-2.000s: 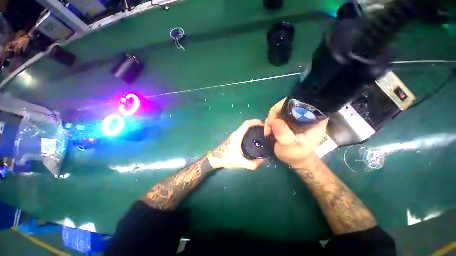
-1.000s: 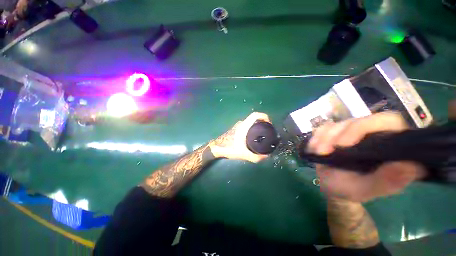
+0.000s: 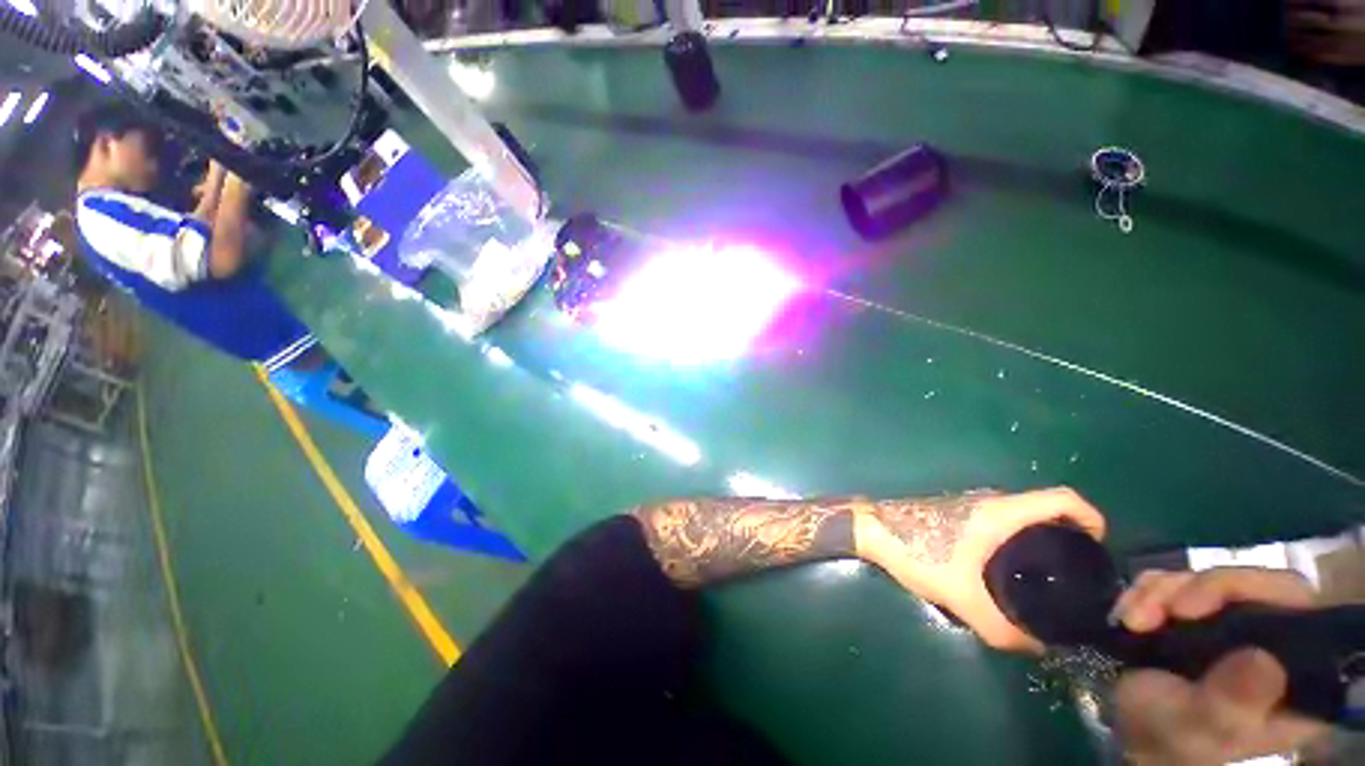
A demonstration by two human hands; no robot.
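Note:
My left hand is closed around a black cylindrical speaker unit, its round dark end facing up. My right hand holds the black electric screwdriver at the lower right, just right of the unit; the picture's edge cuts the driver off. The driver's tip is hidden or blurred near the unit's right side. Small shiny screws lie on the green surface below the unit. Part of the white screw feeder shows at the right edge, behind my right hand.
A bright pink-white light glare covers part of the belt. Black cylinders lie farther back and stand at the top. A pale wire loop lies at upper right. A clear plastic bag and a person in blue and white are at left.
The view has swung left, so my hands and the unit appear farther right and lower. The driver has moved closer to the unit. The person at left has come into view.

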